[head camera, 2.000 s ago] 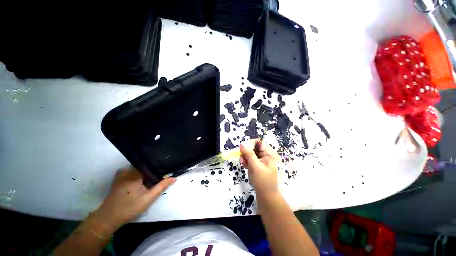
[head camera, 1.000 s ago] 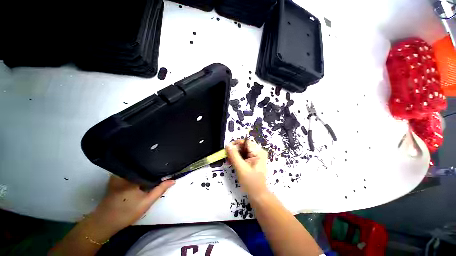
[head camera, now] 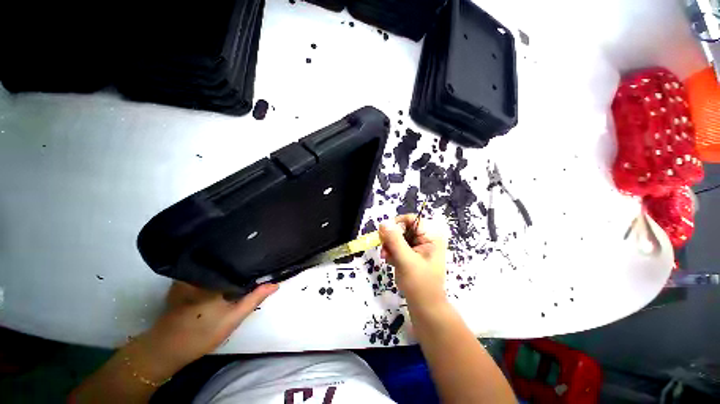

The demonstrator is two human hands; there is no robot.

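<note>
A black tablet case is held tilted above the white table, its shallow inside facing right and toward me. Light holes show in its panel. My left hand grips its lower left corner, with the fingers partly hidden behind the case. My right hand holds a trimming knife with a yellow end like a pencil. The knife's thin front part lies along the case's lower rim, and its tip is near my left thumb; exact contact is hard to see.
Black scrap is heaped right of the case, with nippers beside it. Tall case stacks stand far left, a smaller pile beyond the scrap. A red dotted cloth and orange basket are far right.
The case has tilted, its side wall turning more into view, and has shifted slightly right since a second ago. My right hand has moved slightly right with the knife. My left hand keeps its hold.
</note>
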